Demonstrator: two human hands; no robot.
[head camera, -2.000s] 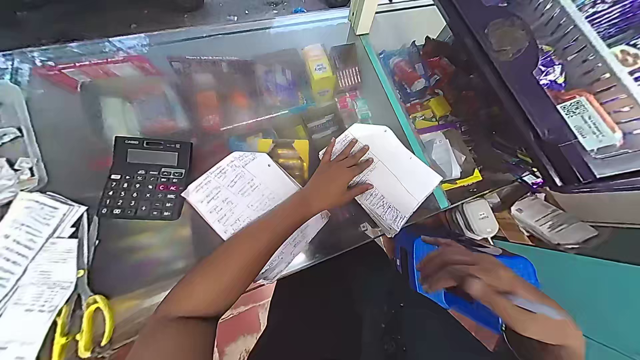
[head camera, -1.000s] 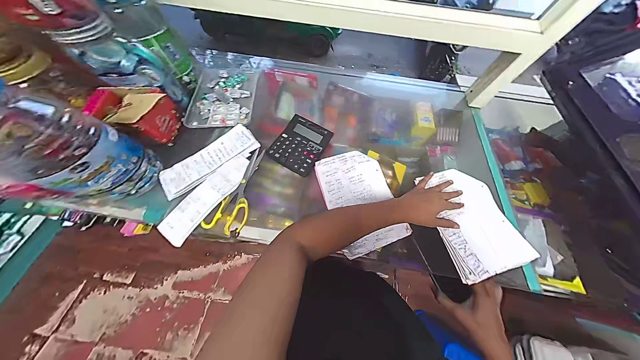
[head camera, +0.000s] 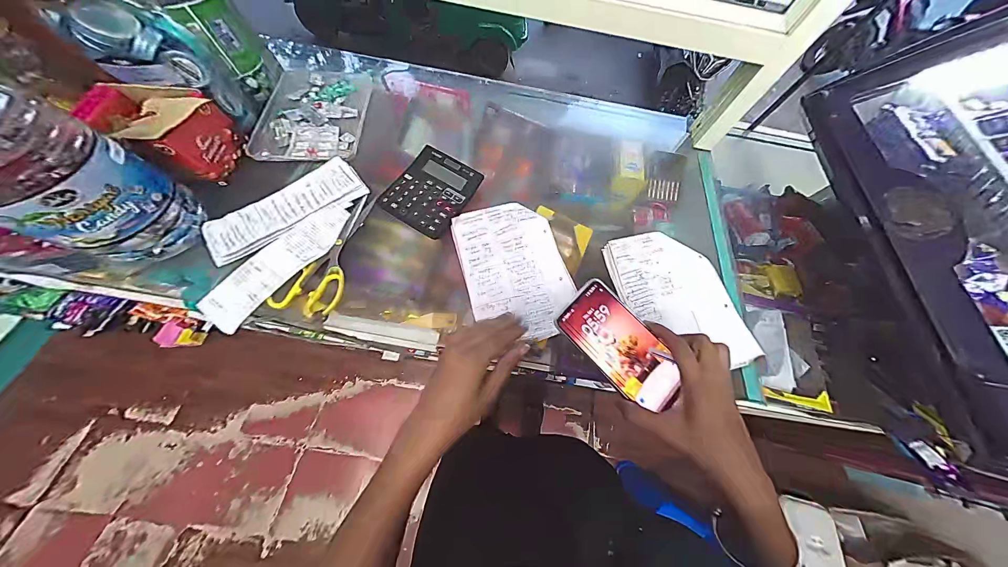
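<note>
My right hand (head camera: 697, 394) grips a smartphone (head camera: 618, 342) with its screen lit, tilted above the counter's near edge. A pen seems to be held in the same hand. My left hand (head camera: 488, 354) is at the lower edge of a stack of handwritten sheets (head camera: 512, 264); whether it grips anything is unclear. A second stack of written pages (head camera: 677, 291) lies to the right, partly behind the phone. Left of the sheets is a black calculator (head camera: 433, 190). Yellow-handled scissors (head camera: 323, 291) lie beside long paper slips (head camera: 276, 260).
A glass-topped counter (head camera: 543, 142) shows packaged goods beneath. At its left stand a large plastic jar (head camera: 94, 189), a red carton (head camera: 185, 138) and a clear tray of small packets (head camera: 260, 138). A dark display case (head camera: 874, 197) is at the right, below a cream frame post (head camera: 728, 102).
My left hand has left the right-hand page stack and is now by the lower edge of the left one. My right hand has raised the phone, whose lit screen now shows.
</note>
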